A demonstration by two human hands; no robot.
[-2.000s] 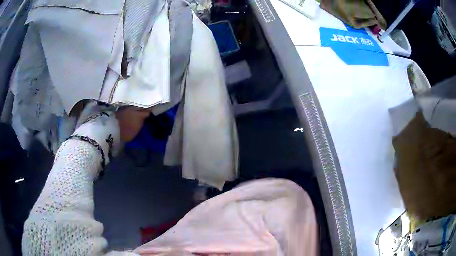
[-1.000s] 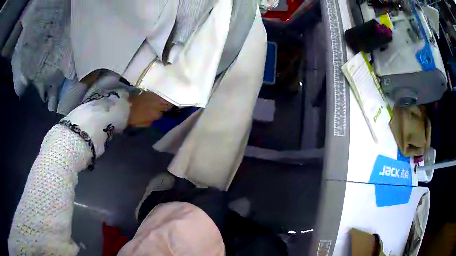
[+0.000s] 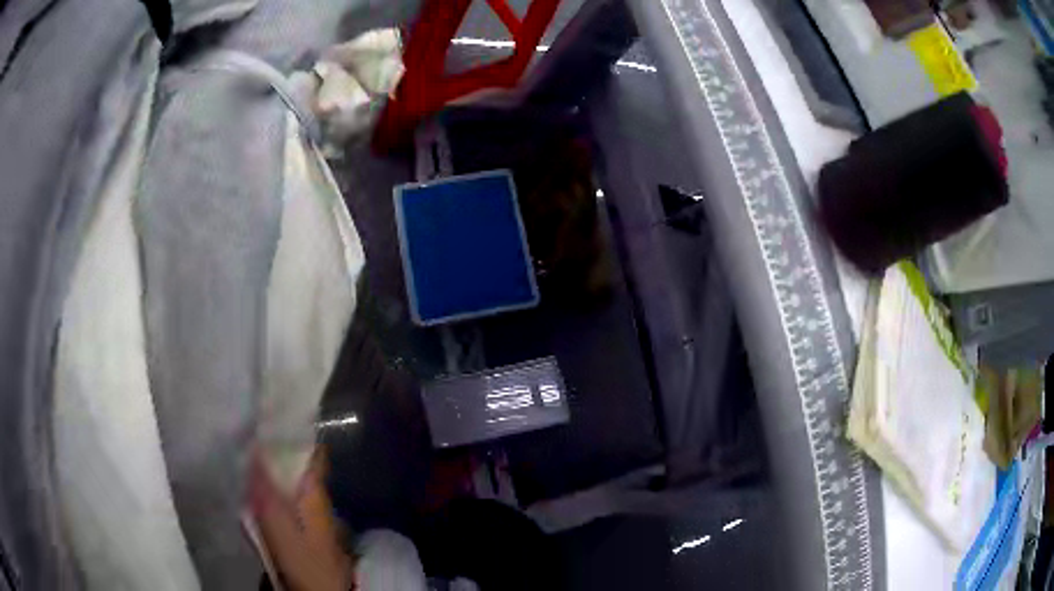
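Observation:
Pale grey garment panels (image 3: 214, 266) hang in long folds down the left side of the view. My left hand (image 3: 303, 525) is blurred and partly cut off at the bottom edge. It is against the lower part of the panels and appears closed on them; its fingertips are hidden. My right hand is not in view.
The white table edge with its printed ruler strip (image 3: 798, 346) curves down the right. A dark thread cone (image 3: 913, 179) and a pale booklet (image 3: 925, 404) lie on the table. Below are a blue panel (image 3: 468, 247), a grey plate (image 3: 497, 402) and a red frame (image 3: 462, 81).
The view has shifted, with the table's cone and booklet now larger at the right. The panels and my left hand appear farther left, and the hand lower. My pale sleeve has left the view.

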